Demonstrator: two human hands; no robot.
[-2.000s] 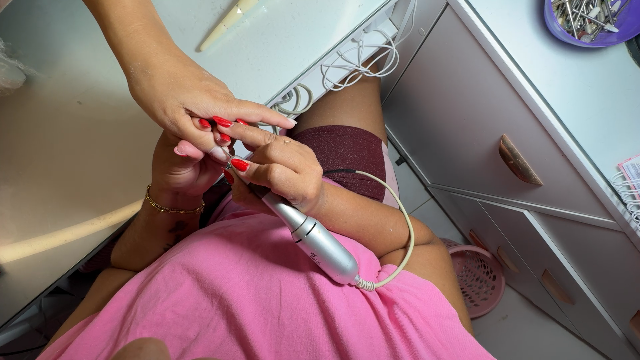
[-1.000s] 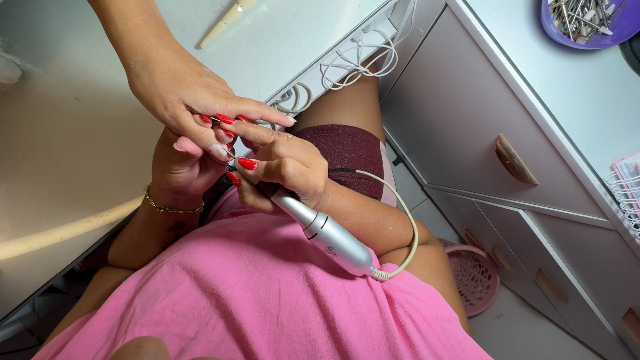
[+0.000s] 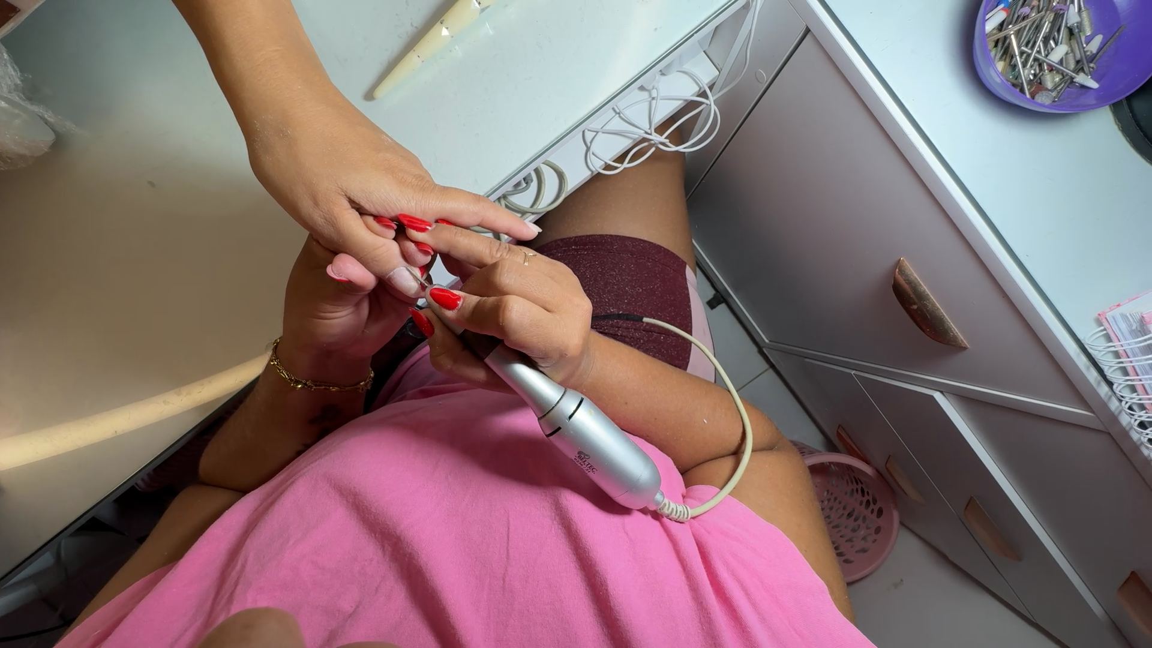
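My right hand [image 3: 526, 301] grips a silver electric nail drill [image 3: 598, 445] near its front end, the body slanting down to the right with a beige cord at its rear. Its thin bit touches or nearly touches a nail [image 3: 404, 281] of another person's hand [image 3: 360, 180], which reaches in from the top. Below that hand, my left hand [image 3: 335, 301], with a gold bracelet [image 3: 315, 380] at its wrist, holds the person's fingers from beneath; part of this hold is hidden. My nails are red.
A glass-topped table [image 3: 135, 225] lies ahead, with a pale pointed object [image 3: 432, 45] on it. White cables [image 3: 648, 130] hang at its edge. At right stand a drawer cabinet [image 3: 864, 225], a purple bowl [image 3: 1116, 81] of drill bits and a spiral notebook [image 3: 1129, 351]. A pink basket [image 3: 850, 513] is on the floor.
Small shifts show in my right hand and the drill, whose rear end swung slightly right and up after the first frame. The other person's hand stays in my left hand.
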